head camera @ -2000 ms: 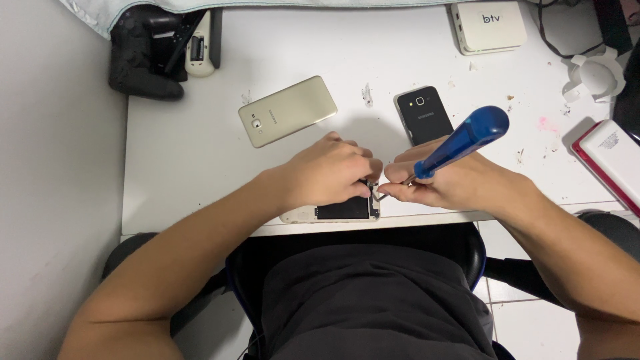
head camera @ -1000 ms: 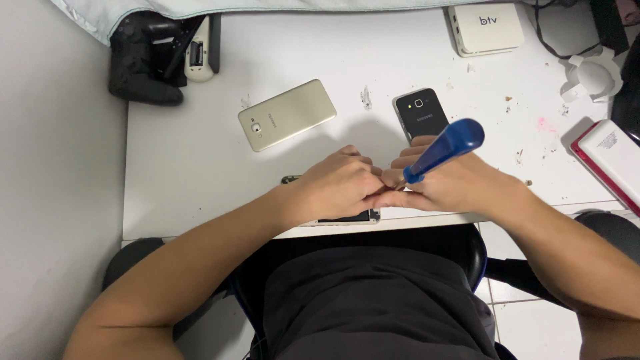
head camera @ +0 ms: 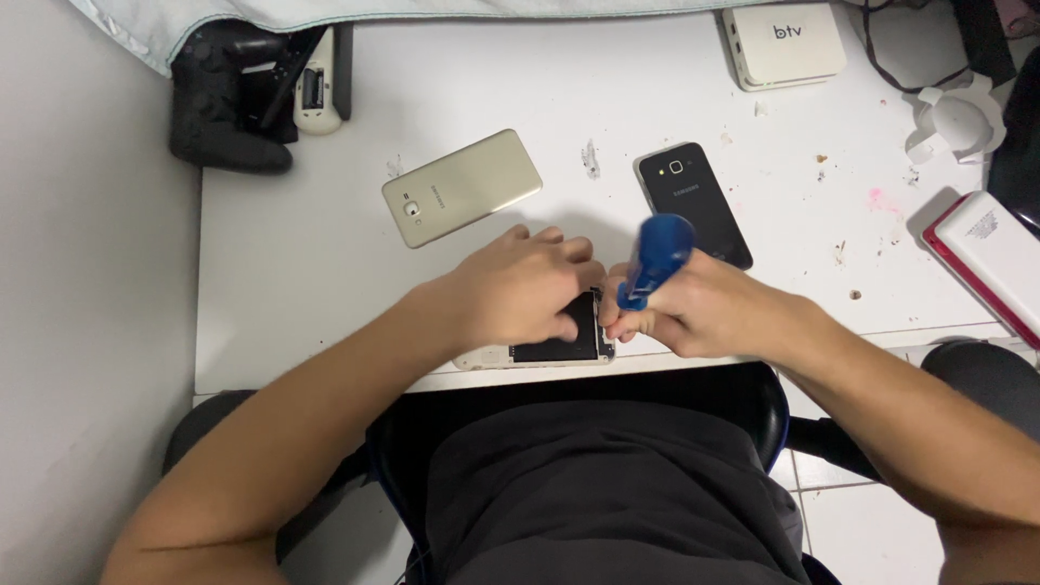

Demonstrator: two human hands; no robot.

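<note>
An opened smartphone [head camera: 554, 345] lies at the table's front edge, its dark inner bay showing and part of it hidden under my left hand [head camera: 520, 284]. That hand rests over the phone with the thumb against it; whether it grips the phone is not clear. My right hand [head camera: 691, 305] holds a blue-handled screwdriver [head camera: 660, 252] at the phone's right end; the tip is hidden by the fingers. Beyond my left hand lies a gold Samsung back cover [head camera: 463, 188]. A black Samsung phone [head camera: 695, 203] lies back side up behind my right hand.
A black game controller [head camera: 215, 106] and a white device with an open battery slot [head camera: 317, 89] sit at the back left. At the back right are a white box [head camera: 784, 49], a white plastic bracket [head camera: 955, 122] and cables. A white and red device [head camera: 991, 260] lies at the right edge.
The screwdriver handle has swung to a more upright tilt. My left hand has drawn back a little from my right hand, and more of the opened phone shows than one second ago.
</note>
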